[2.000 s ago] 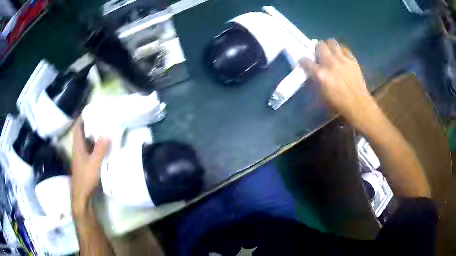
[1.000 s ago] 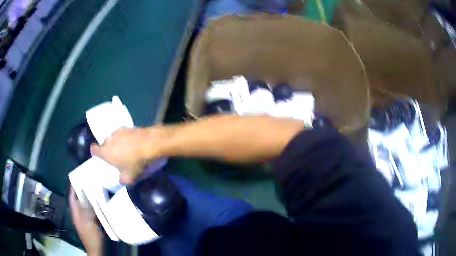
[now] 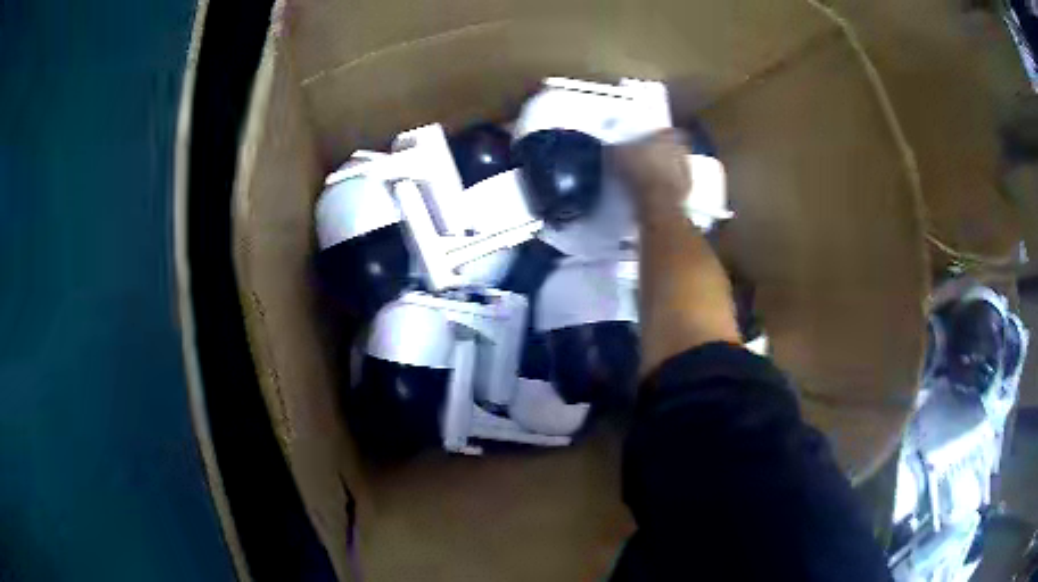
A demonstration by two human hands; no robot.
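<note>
Several white-and-black dome cameras lie in the open brown carton [image 3: 797, 262], with their white brackets tilted different ways. My right hand [image 3: 655, 171] reaches down into the carton, blurred. It is closed at the white bracket side of the top dome camera [image 3: 558, 159], whose black ball faces down and left; the fingers are partly hidden. Two more dome cameras lie at the left, the upper-left camera [image 3: 359, 216] and the lower-left camera [image 3: 404, 341]. Another camera [image 3: 586, 313] lies beneath, close to my forearm. My left hand is not in view.
The green bench surface [image 3: 91, 284] and its pale edge run along the left, with a dark gap between bench and carton. At the far right, other white-and-black units in shiny wrapping [image 3: 962, 432] lie beyond the carton wall.
The view has turned from the bench to look down into the carton. My right hand has moved from above the bench edge into the carton with a camera. My left hand has left the picture.
</note>
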